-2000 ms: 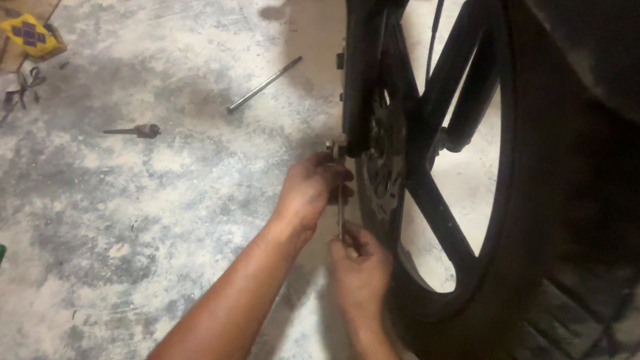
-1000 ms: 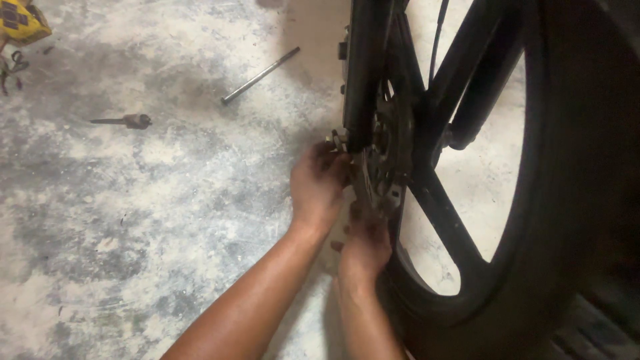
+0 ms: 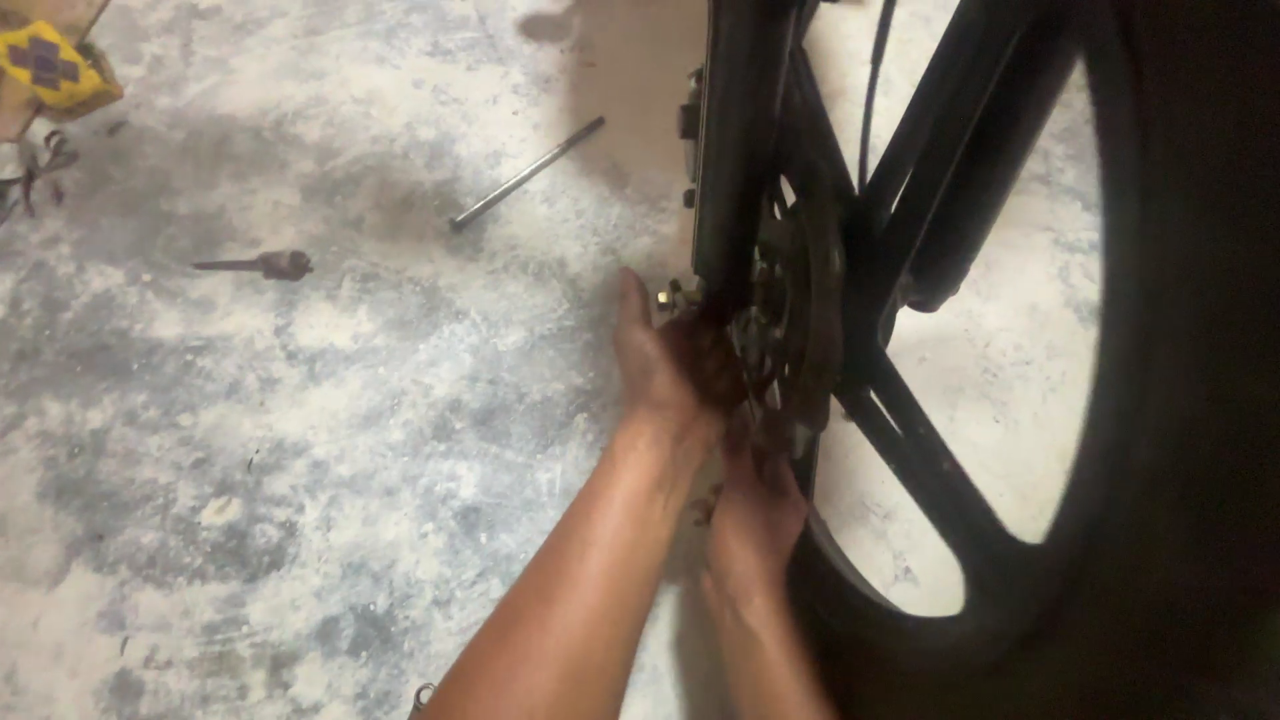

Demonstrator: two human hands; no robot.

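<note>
A black motorcycle wheel [image 3: 920, 450] with a tyre and spokes stands at the right, a dark fork leg [image 3: 740, 130] beside it. My left hand [image 3: 670, 365] is at the leg's lower end, thumb raised apart, its fingers in shadow behind the leg's foot. A small bolt [image 3: 667, 299] sticks out just above that hand. Lower down, my right hand [image 3: 755, 500] reaches up to a dark metal part near the brake disc [image 3: 810, 320]; its fingertips are in shadow. Whether either hand grips the part cannot be made out.
On the mottled concrete floor [image 3: 350, 450] lie a long metal rod [image 3: 528, 174] and a small dark tool [image 3: 262, 265] with a thick end. A yellow patterned packet [image 3: 55, 65] is at the top left. A ring-shaped metal end [image 3: 424, 694] shows at the bottom edge beside the left forearm.
Two seconds ago both hands were around a thin upright rod-like piece beside the wheel. The right hand has since moved up to the disc area, and the left thumb has come away from the bolt.
</note>
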